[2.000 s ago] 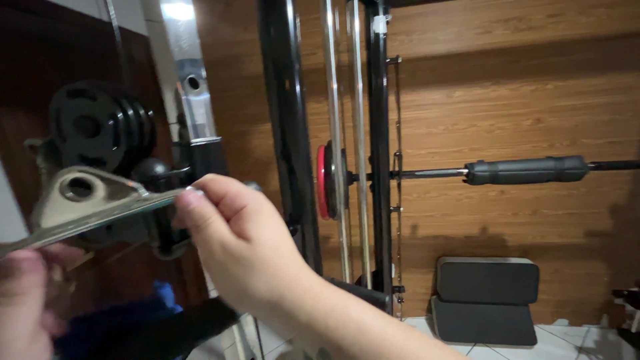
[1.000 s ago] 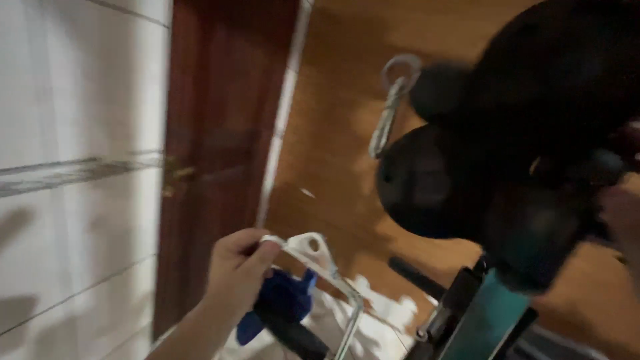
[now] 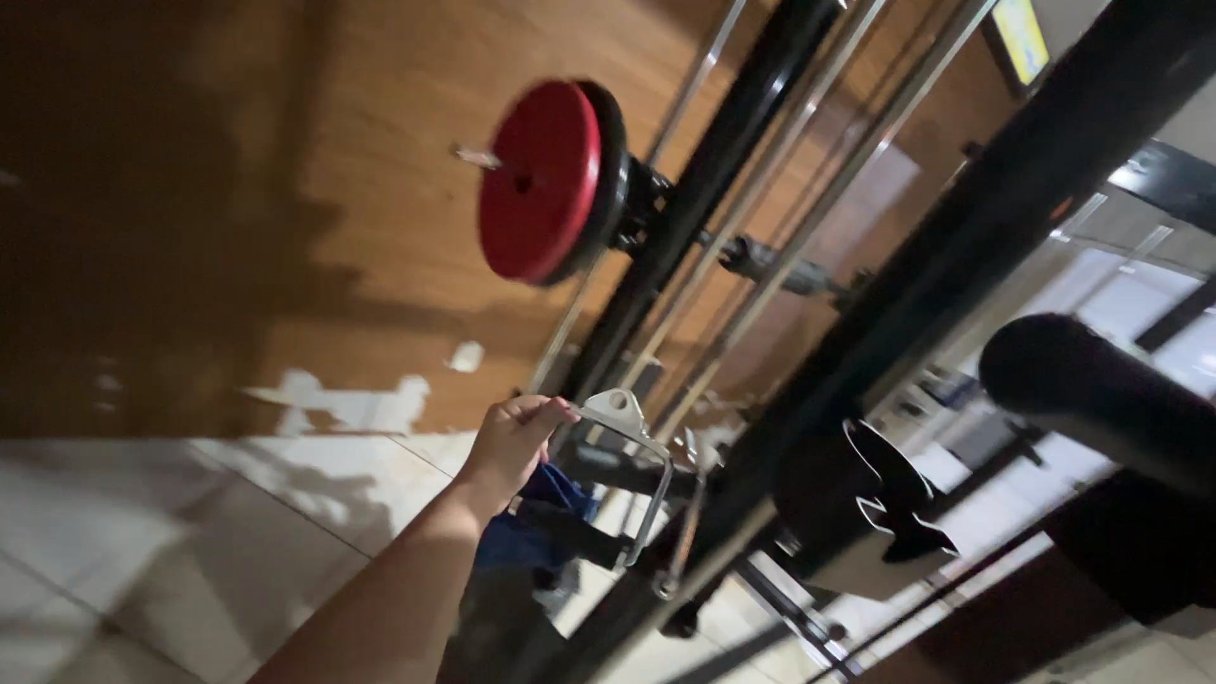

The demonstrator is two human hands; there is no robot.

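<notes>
Near the middle of the head view, my left hand [image 3: 513, 442] pinches one end of a metal cable-machine handle attachment [image 3: 617, 410], whose flat plate has a hole. From the plate a bent metal bar runs down to a dark grip [image 3: 575, 534]. Blue cloth [image 3: 560, 489] shows just behind and below the hand. Another metal link [image 3: 686, 527] hangs or rests close to the right of the bent bar; whether they touch I cannot tell. My right hand is out of view.
A red weight plate [image 3: 540, 180] and a black one sit on a bar by the machine's guide rods [image 3: 750, 228]. A thick black frame post [image 3: 912, 256] slants across the view. At right are a black padded roller [image 3: 1083, 370] and a dark bench pad. White floor tiles [image 3: 256, 513] lie at lower left.
The view has swung strongly and is tilted. The handle attachment stays in my left hand. The right hand, on the attachment two seconds ago, is out of view now.
</notes>
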